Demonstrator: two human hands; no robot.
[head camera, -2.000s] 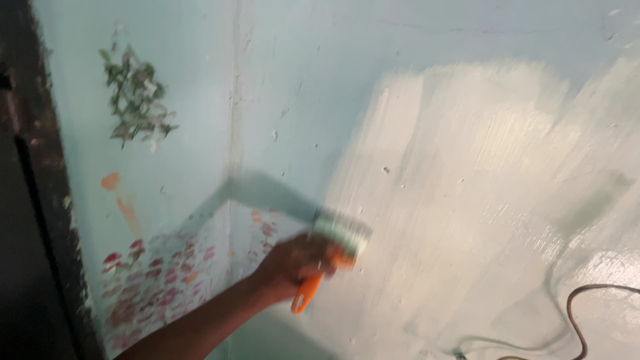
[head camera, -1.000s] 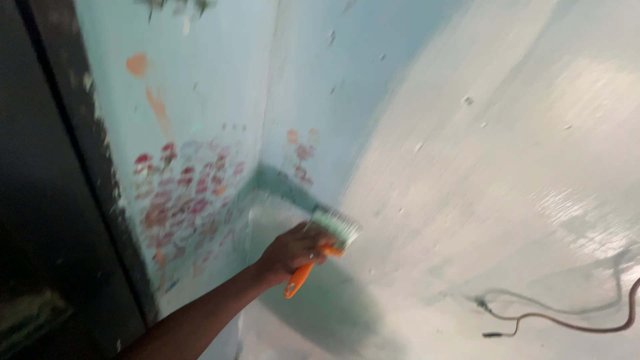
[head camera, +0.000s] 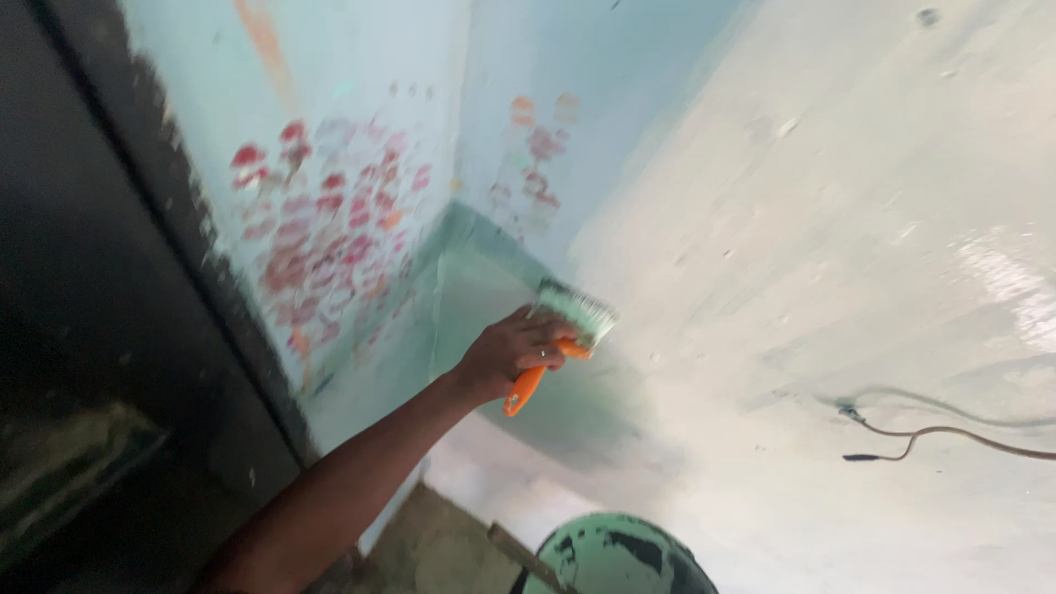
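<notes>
My left hand (head camera: 516, 355) is closed around the orange handle of a wide flat paintbrush (head camera: 573, 313), which slants up and to the right. Whitish-green paint coats the bristles, and they are at the wall (head camera: 742, 247) by the edge of its pale painted area. Whether the tips touch the wall is hard to tell. My forearm comes in from the lower left. My right hand is out of view.
Left of the room corner, a blue wall carries red and pink prints (head camera: 330, 214). A dark door or panel (head camera: 124, 247) stands at far left. Below is a paint-smeared green bucket (head camera: 627, 544) with a stick (head camera: 528, 557). A thin cable (head camera: 973, 433) hangs at right.
The view has shifted down and closer, bringing the bucket and stick into sight. My left hand keeps hold of the brush, now lower on the wall.
</notes>
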